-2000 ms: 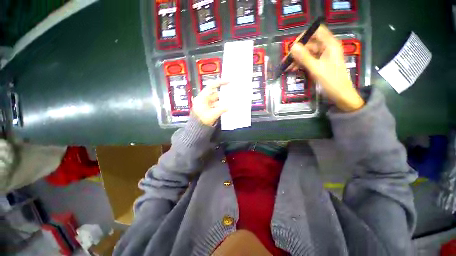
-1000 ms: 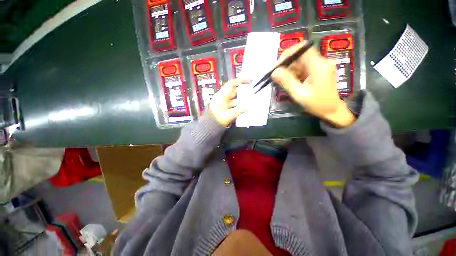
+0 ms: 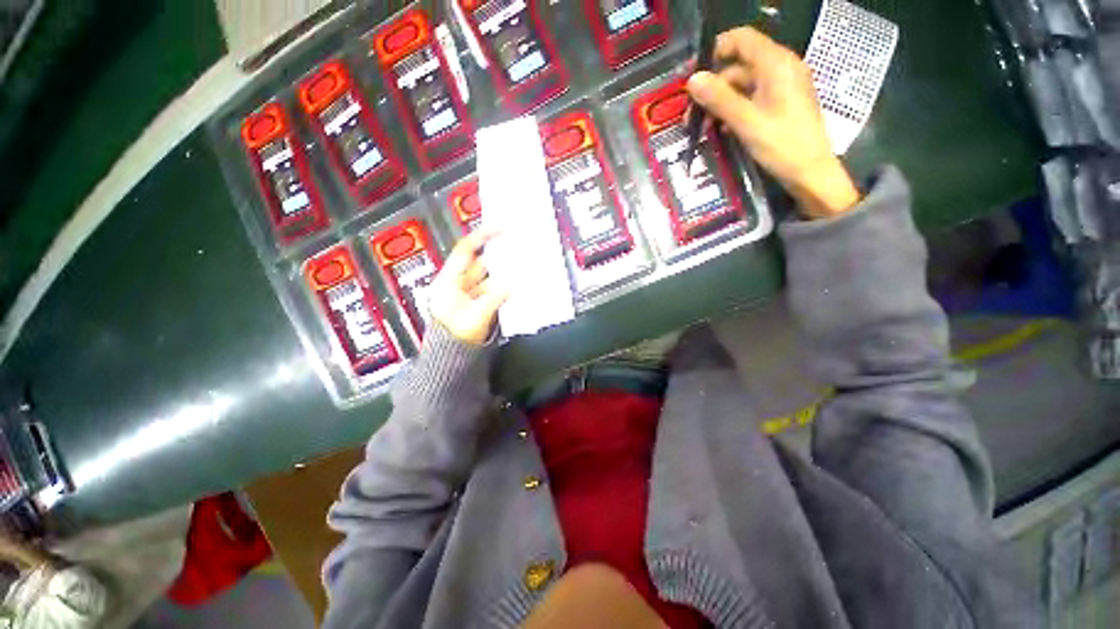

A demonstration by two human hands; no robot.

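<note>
My left hand (image 3: 467, 291) holds a plain white label sheet (image 3: 522, 227) upright over the front row of a clear blister tray (image 3: 758, 227). The tray holds red-and-black units (image 3: 587, 197) in two rows. My right hand (image 3: 768, 105) holds black tweezers (image 3: 698, 121), pointing down over the rightmost front unit (image 3: 690, 184). The fingers hide part of the tweezers. Whether a sticker is at the tip cannot be told. The sheet covers part of a front-row unit.
A small-label sheet (image 3: 850, 68) with rows of dark marks lies right of the tray on the dark-green bench (image 3: 160, 307). Ribbed plastic trays (image 3: 1081, 184) are stacked at the far right. A brown cardboard box (image 3: 301, 516) is below the bench edge. Part of a person shows lower left.
The view has turned, so the tray looks tilted. My right hand with the tweezers has moved from the white sheet to the rightmost front unit. My left hand still holds the sheet.
</note>
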